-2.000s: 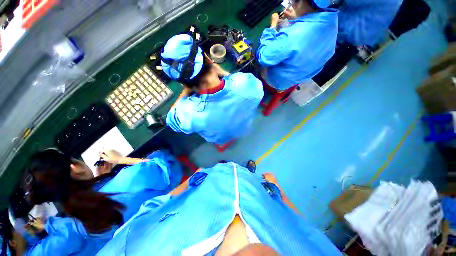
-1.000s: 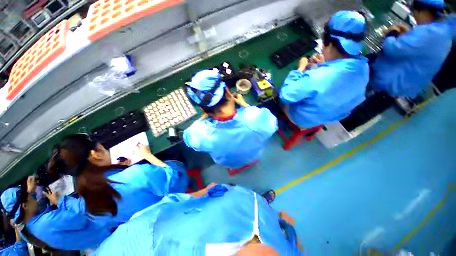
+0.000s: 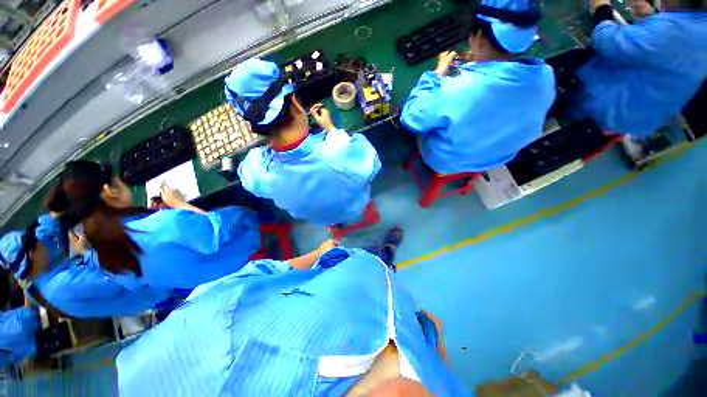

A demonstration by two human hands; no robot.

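Note:
My left hand [image 3: 316, 253] is a small patch of bare skin beside my smock. Its fingers are not clear, and I cannot tell if it holds anything. My right hand [image 3: 439, 340] is mostly hidden at the right edge of my smock, with only a blurred strip of skin showing. On the bench ahead lie a pale tray [image 3: 222, 136] with rows of small pieces and a black compartment tray [image 3: 157, 153] to its left. A white sheet [image 3: 172, 184] lies in front of the black tray. Another black tray [image 3: 431, 40] lies further right.
Several seated people in blue smocks line the bench, one [image 3: 310, 174] directly ahead. Red stools [image 3: 446, 186] stand on the blue floor [image 3: 527, 287]. Black trays [image 3: 554, 151] sit low behind the workers. A yellow-blue box [image 3: 374, 97] and orange-red trays [image 3: 39, 58] also show.
The view has swung and moved along the bench. The person ahead has raised a hand near the face. My smock stays at the bottom of the view.

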